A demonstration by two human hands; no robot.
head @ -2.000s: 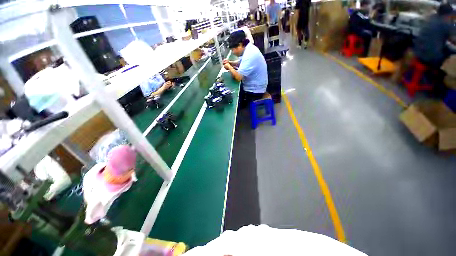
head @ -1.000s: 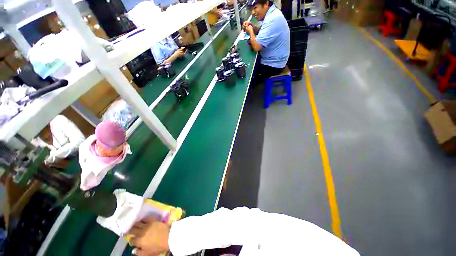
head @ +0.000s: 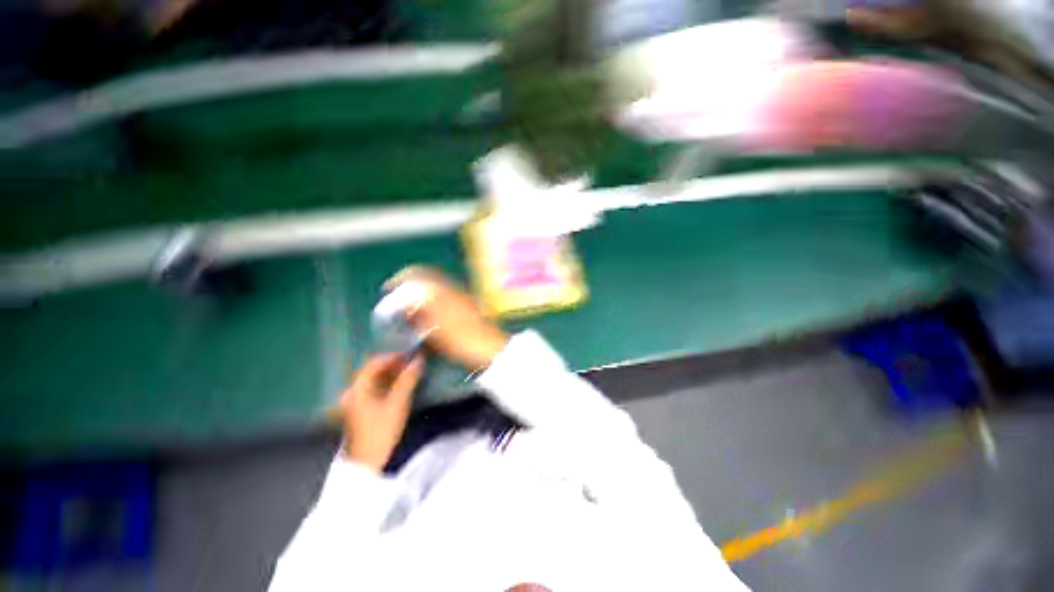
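Observation:
The frame is blurred by motion. My right hand (head: 445, 318) is curled around a housing (head: 401, 303), of which a whitish silver end shows, in front of me at the bench edge. My left hand (head: 379, 399) is just below it, fingertips together near a thin dark strand (head: 418, 350); whether it grips the strand is unclear. The yellow fixture block (head: 563, 297) with a pink pad (head: 532, 263) lies to the right of my hands. The white cloth wrap (head: 526, 197) hangs at its far edge, under the green press body (head: 553, 104).
The press lever handle (head: 855, 104), wrapped in pink and white cloth, extends to the upper right. A white rail (head: 740, 187) runs behind the bench. A silver-and-dark unit (head: 185, 260) stands at left. Blue stools (head: 913, 361) are at the bench's near side.
The view has swung down and turned onto the bench. My right hand has left the yellow block and holds a housing. My left hand has come into view beside it.

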